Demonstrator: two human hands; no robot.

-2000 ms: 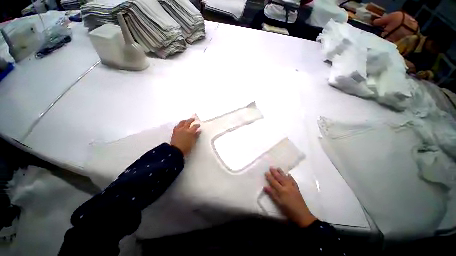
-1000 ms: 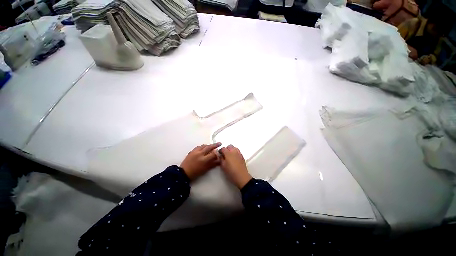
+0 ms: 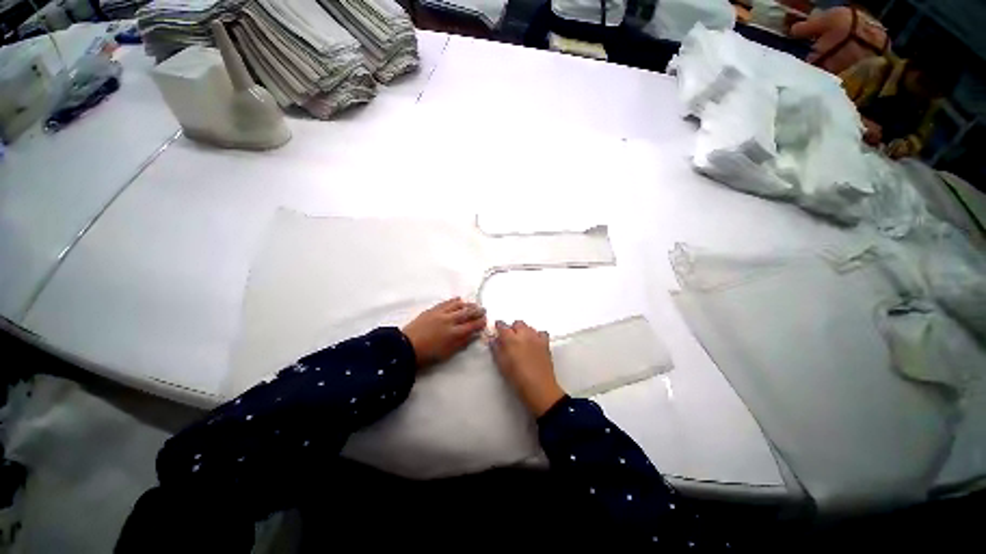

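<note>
An off-white vest body (image 3: 346,281) lies on the white table, its wide part to the left and its two straps pointing right. Its lower part reaches the table's front edge. My left hand (image 3: 445,331) and my right hand (image 3: 523,359) are close together at the curved bottom of the neckline. Their fingertips are on the neckline edge, which is partly hidden under them. The far strap (image 3: 551,249) lies flat. The near strap (image 3: 614,355) comes out from beyond my right hand.
A pile of greyish-white pieces (image 3: 811,357) lies at right, with white bundles (image 3: 746,108) behind it. A folded stack (image 3: 303,49) and an off-white holder (image 3: 222,103) stand at back left. White cloth (image 3: 97,465) hangs below the table at left. A person sits at top right.
Both hands have come together from the armhole areas to the neckline curve. The vest has turned so its straps point more directly right, and its wide end lies farther onto the table.
</note>
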